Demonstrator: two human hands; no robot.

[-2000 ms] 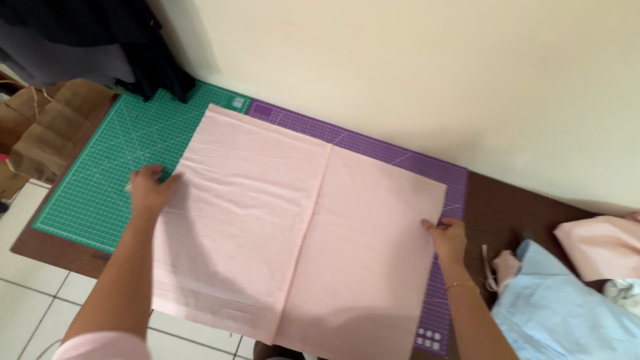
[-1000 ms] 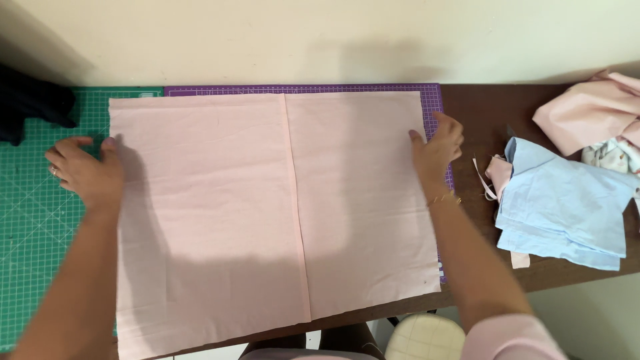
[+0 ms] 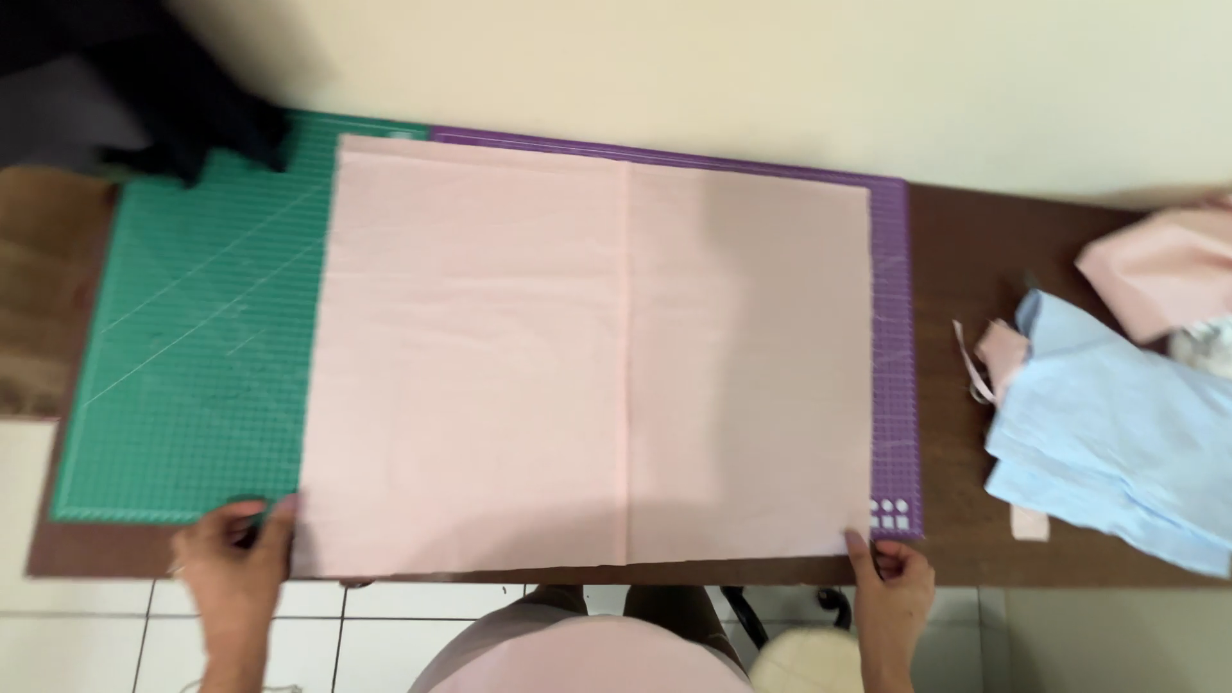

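Observation:
A pale pink fabric panel (image 3: 481,366) with a vertical seam near its middle lies flat across a green cutting mat (image 3: 202,337) and a purple cutting mat (image 3: 893,356). My left hand (image 3: 236,558) is at the panel's lower left corner, thumb at the fabric edge and fingers curled over the green mat's lower edge. At the lower right corner, my right hand (image 3: 890,587) has its thumb on the fabric edge, fingers bent beside it. Whether either hand pinches the cloth cannot be told.
Light blue fabric (image 3: 1116,433) and crumpled pink fabric (image 3: 1174,269) lie on the brown table (image 3: 972,250) at the right. Dark cloth (image 3: 192,87) hangs over the green mat's upper left. A wall (image 3: 674,77) runs behind the table; a cream stool seat (image 3: 808,659) is below.
Both hands have moved from the panel's sides to its lower corners. The panel's left part looks smoother than two seconds ago. The view has shifted.

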